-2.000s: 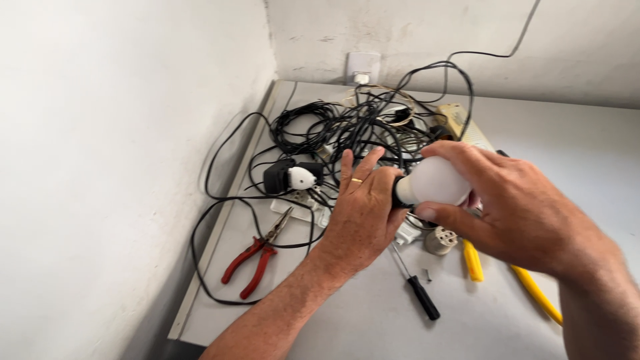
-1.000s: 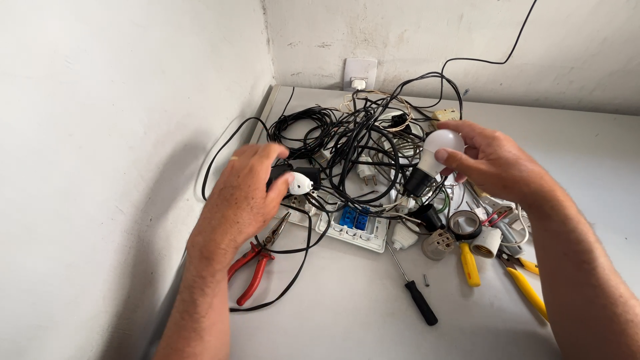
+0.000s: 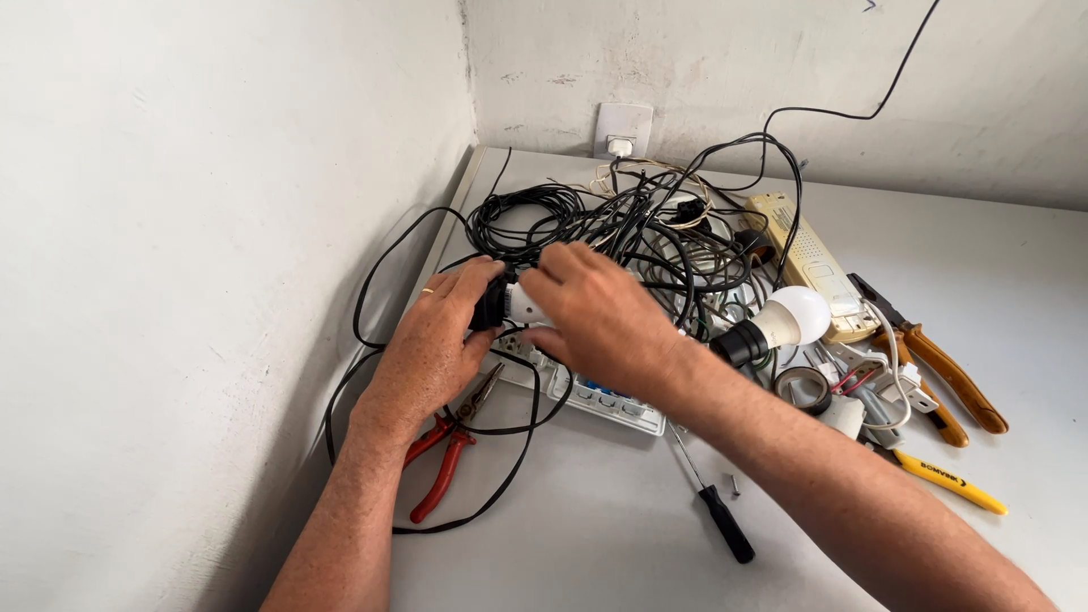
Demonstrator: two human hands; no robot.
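At the left of the cable pile, my left hand (image 3: 433, 340) grips a black lamp socket (image 3: 489, 304). A white plastic fitting (image 3: 523, 306) sits against the socket's right side, with the fingers of my right hand (image 3: 591, 310) closed on it. Both hands hide part of these two pieces. To the right of my right forearm, a white LED bulb (image 3: 795, 316) rests in a black socket (image 3: 739, 342) on the pile, touched by neither hand. Below my hands lies a white switch plate (image 3: 616, 410) with blue parts, partly covered by my right hand.
Tangled black cables (image 3: 527, 212) spread behind my hands. Red-handled needle-nose pliers (image 3: 446, 463) lie at left, a black-handled screwdriver (image 3: 727, 523) in front. Orange-handled pliers (image 3: 952, 378), a tape roll (image 3: 801, 389) and a beige handset-like device (image 3: 812, 263) are at right. A wall outlet (image 3: 623, 132) holds a plug.
My right hand has let go of the bulb, which now lies on the pile, and has moved left to the white fitting beside my left hand. My left hand now grips the black socket.
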